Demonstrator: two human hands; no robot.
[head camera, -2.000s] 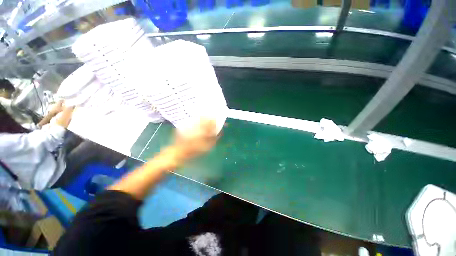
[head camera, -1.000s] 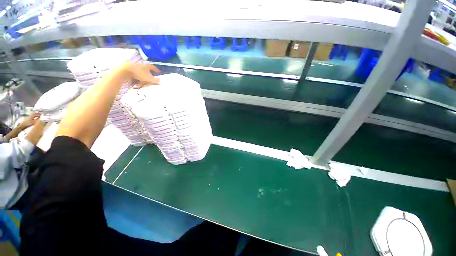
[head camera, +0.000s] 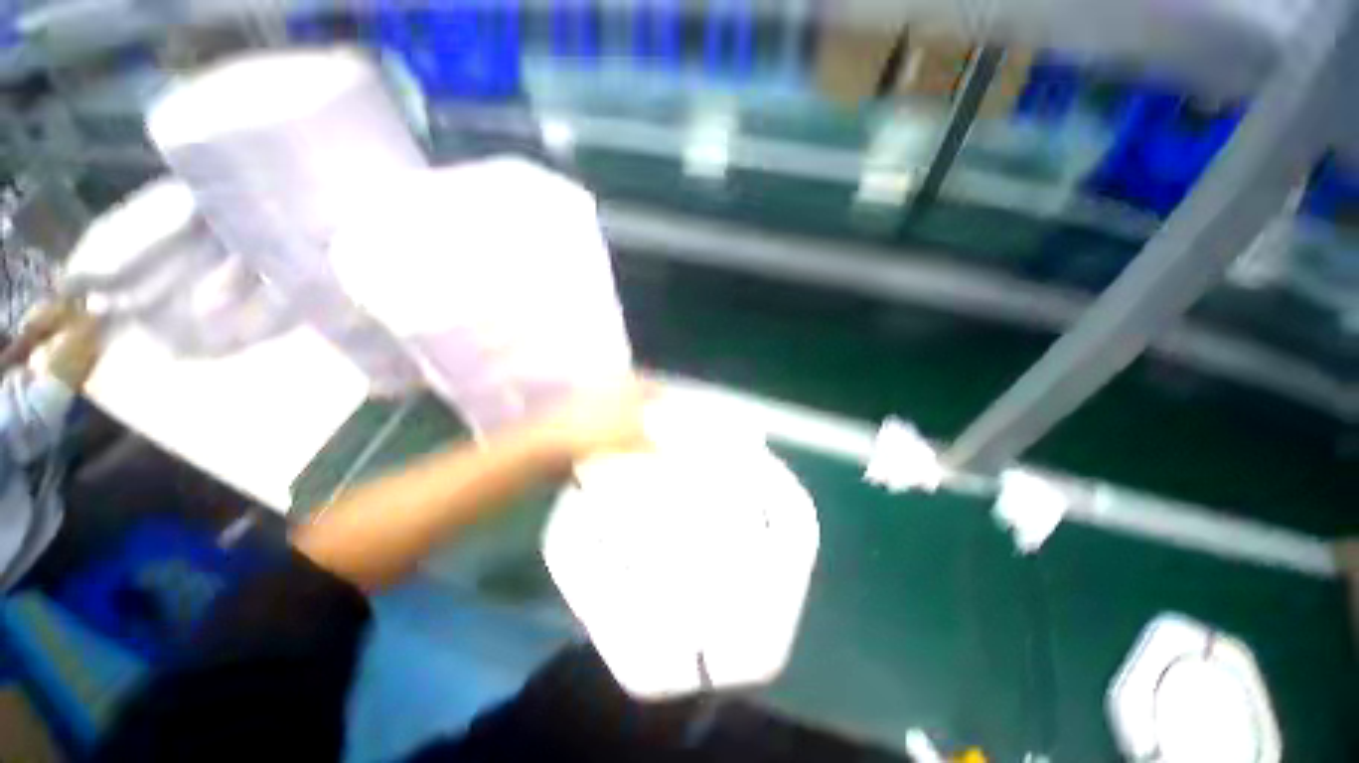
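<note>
My left hand (head camera: 604, 418), blurred, grips the upper left edge of a white hexagonal housing (head camera: 686, 559) held above the green bench's front part. The housing's face glares white, with a small dark mark at its lower edge. Two tall stacks of white housings stand behind and left of it, a nearer stack (head camera: 492, 283) and a farther stack (head camera: 291, 164). Another white housing (head camera: 1195, 693) lies on the bench at the lower right. My right hand is not in view.
A grey slanted post (head camera: 1140, 283) rises from the bench's back rail, with white crumpled wads (head camera: 902, 455) at its foot. A white and yellow tool end (head camera: 946, 748) shows at the bottom edge. Another person's hands (head camera: 67, 350) are at the far left.
My left hand has moved from the top of the nearer stack down and right, and now holds a white housing over the bench. The view has shifted and blurred.
</note>
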